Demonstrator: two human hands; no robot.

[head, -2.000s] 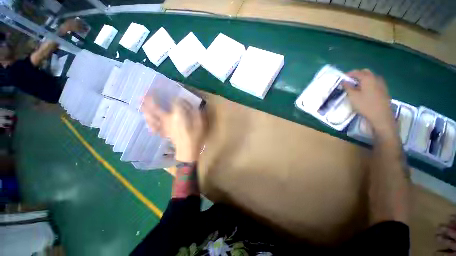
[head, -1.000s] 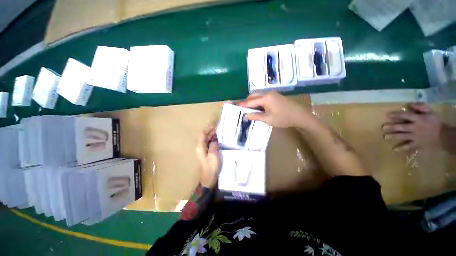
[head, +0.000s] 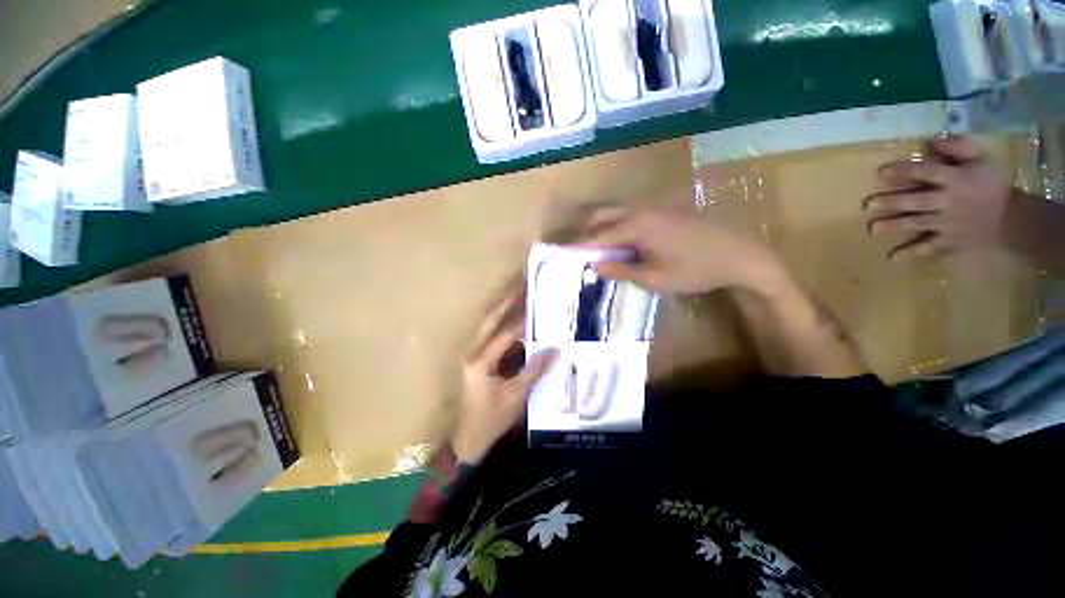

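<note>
An open white inner tray [head: 593, 306] with a black cable in its middle is between my hands, above the cardboard. A white printed lid [head: 587, 391] with a product picture and a black end band covers its near part. My left hand [head: 496, 380] holds the lid at its left side, thumb on top. My right hand [head: 672, 251] is blurred and grips the tray's far edge.
Two open trays [head: 526, 84] sit on the green belt [head: 350, 105], more at far right. Closed white boxes [head: 199, 129] stand on the belt at left. Stacked lids [head: 216, 461] fill the lower left. Another person's hand [head: 940, 199] is over the cardboard [head: 385, 292] at right.
The lid now reaches over the near part of the tray; before, it lay just below it. The view has shifted, so belt trays and closed boxes appear further left and higher.
</note>
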